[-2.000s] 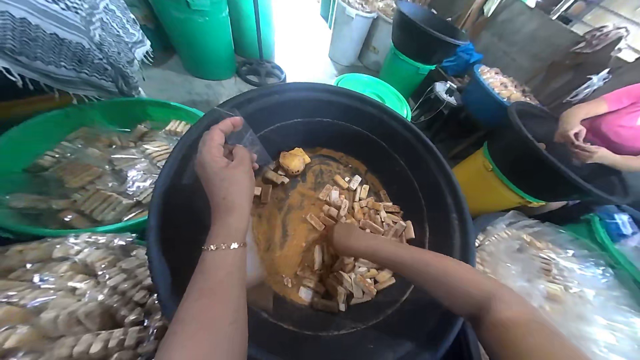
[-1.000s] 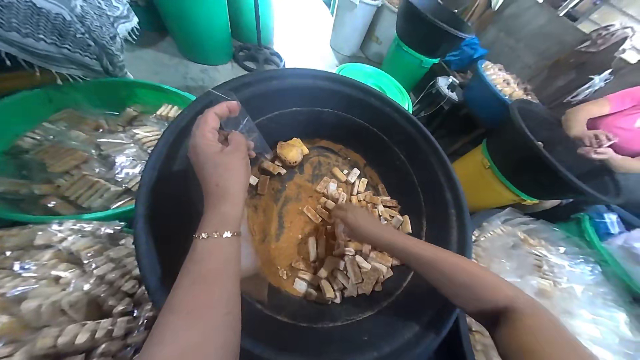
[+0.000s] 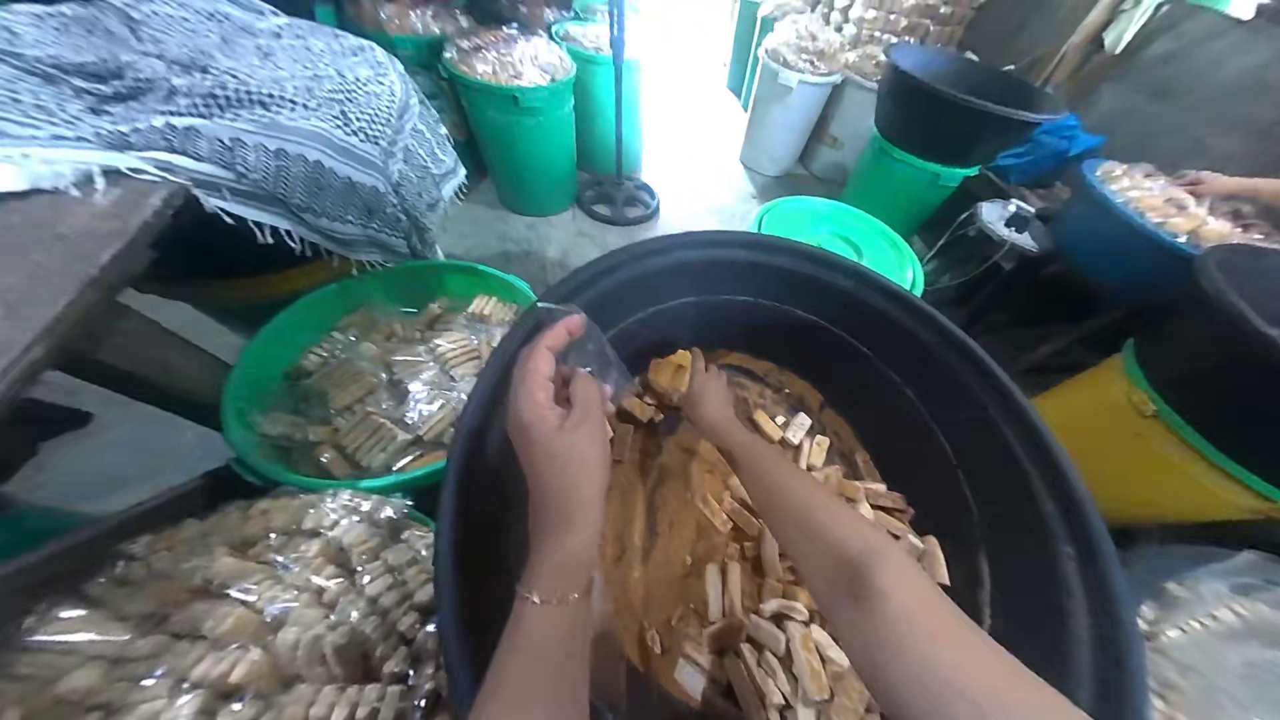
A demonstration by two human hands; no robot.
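Observation:
A large black plastic tub (image 3: 1010, 430) holds rectangular biscuit-like pieces (image 3: 805, 660) lying in brown crumbs or powder. Over its left rim, my left hand (image 3: 560, 420) pinches a clear plastic bag (image 3: 592, 358), which hangs toward the tub's inside. My right hand (image 3: 708, 392) reaches across the tub, its fingers at a yellowish cup-like object (image 3: 668, 376); the fingertips are partly hidden, so the grip is unclear. A few brown pieces (image 3: 638, 408) lie just below that object.
Left of the tub stand a green basin (image 3: 240, 400) of bagged pieces and a heap of filled bags (image 3: 250, 610). A green lid (image 3: 840, 240), a yellow container (image 3: 1130, 440) and a blue tub (image 3: 1115, 240) are beyond and right. Another person's hand (image 3: 1210, 184) touches bags at the blue tub.
My right hand has moved from the pile of pieces to the yellowish object. My left hand still holds the bag at the rim. The other person's hand is now at the blue tub.

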